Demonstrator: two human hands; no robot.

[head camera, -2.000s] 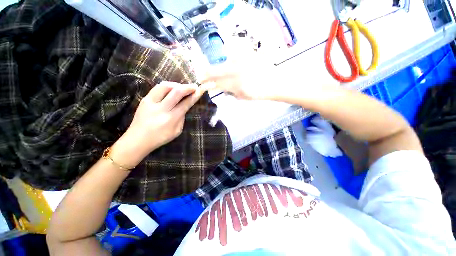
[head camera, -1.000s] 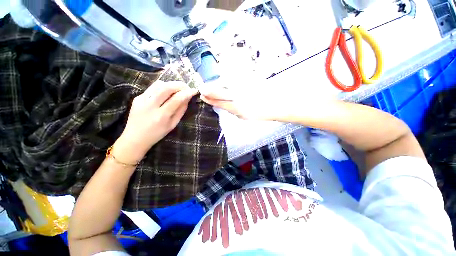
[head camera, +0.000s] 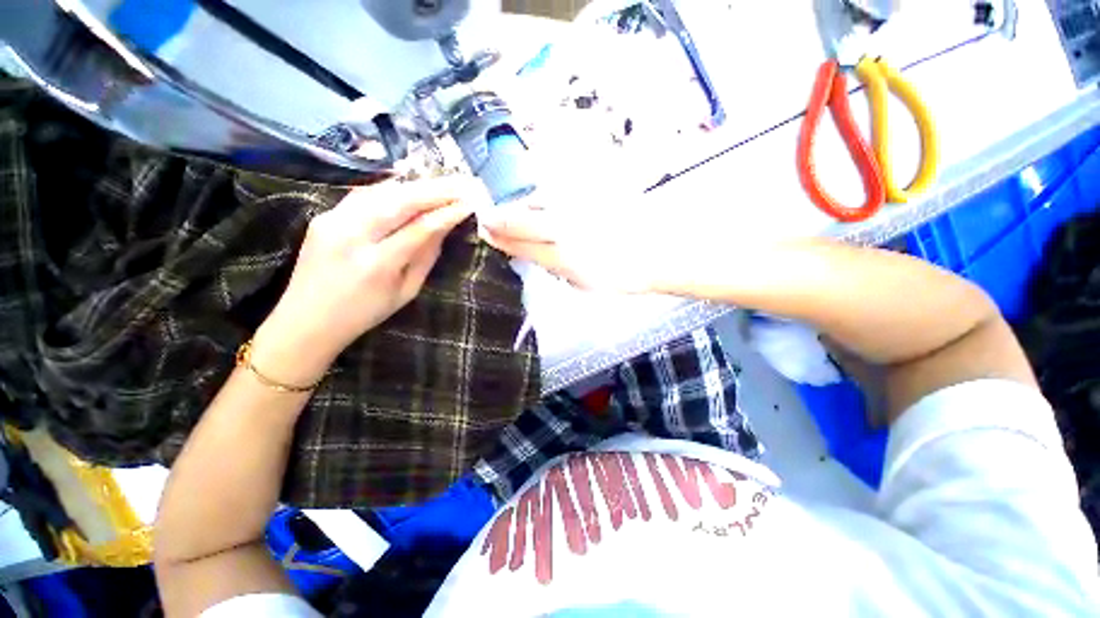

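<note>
A dark brown plaid garment (head camera: pixel 404 398) is heaped at the left and hangs over the table's front edge. My left hand (head camera: pixel 376 248) lies on it, with fingertips pinching its edge just in front of the needle area. My right hand (head camera: pixel 561 248) is overexposed; its fingertips meet the left ones at the same edge, beside the blue-grey cylindrical attachment (head camera: pixel 497 151). The sewing machine head (head camera: pixel 241 85) is at the top left. The presser foot area (head camera: pixel 416 139) is close beyond my fingertips, and the needle itself cannot be made out. White threads hang below my fingers.
Scissors with red and yellow handles (head camera: pixel 841 151) lie right of the machine. A slim blue and purple tool (head camera: pixel 690 60) and small dark bits lie on the white table (head camera: pixel 748 157). Blue crates (head camera: pixel 983 205) are below at right. Yellow tape (head camera: pixel 115 519) is at lower left.
The machine head now fills more of the top left. My left hand and the garment edge have shifted slightly left and up; the pinch remains near the needle area.
</note>
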